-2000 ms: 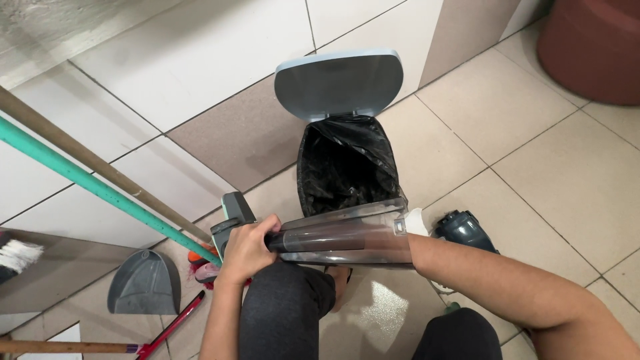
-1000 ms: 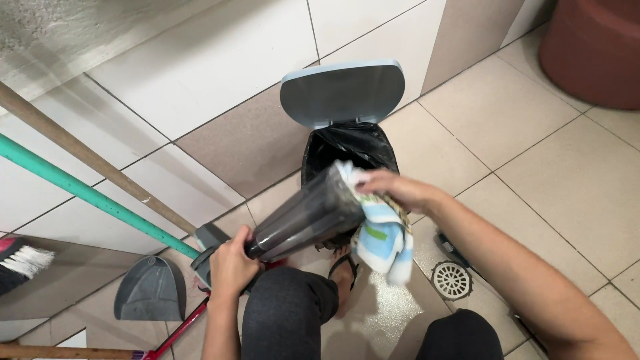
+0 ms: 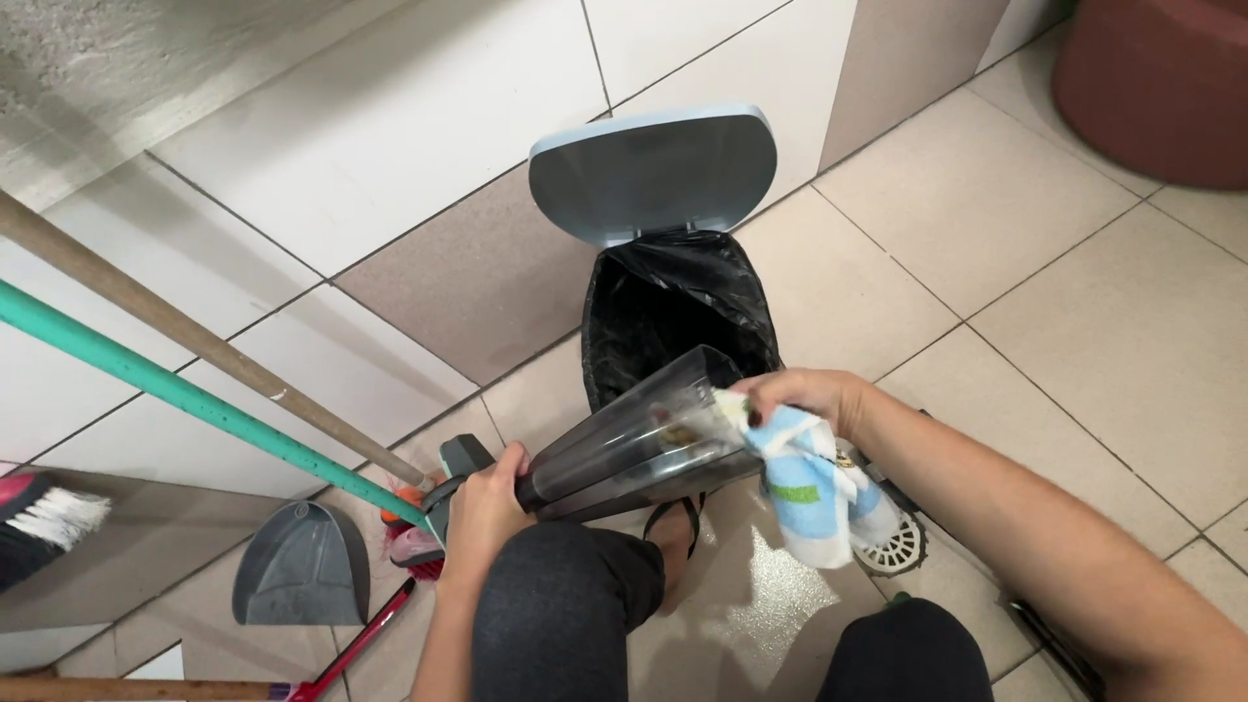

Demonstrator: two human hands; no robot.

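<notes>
My left hand [image 3: 487, 497] grips the dark narrow end of a clear, smoky plastic container [image 3: 634, 439], which looks like a vacuum cleaner's dust bin. It lies tilted, its wide open end at the front rim of a trash bin. My right hand [image 3: 804, 395] holds a blue and white cloth [image 3: 804, 487] at that open end, with part of the cloth at the container's mouth. The trash bin has a black liner bag [image 3: 673, 302] and a raised grey lid [image 3: 653, 175].
A green pole [image 3: 195, 400] and a wooden pole [image 3: 185, 322] slant in from the left. A grey dustpan [image 3: 302, 570] and a brush [image 3: 44, 526] are at the lower left. A floor drain cover [image 3: 892, 551] lies below my right forearm. A reddish-brown tub [image 3: 1160, 88] stands at the upper right.
Two seconds ago my right hand was hidden behind or inside the container's wide end. It now shows outside with the cloth, and the container is tilted up toward the trash bin.
</notes>
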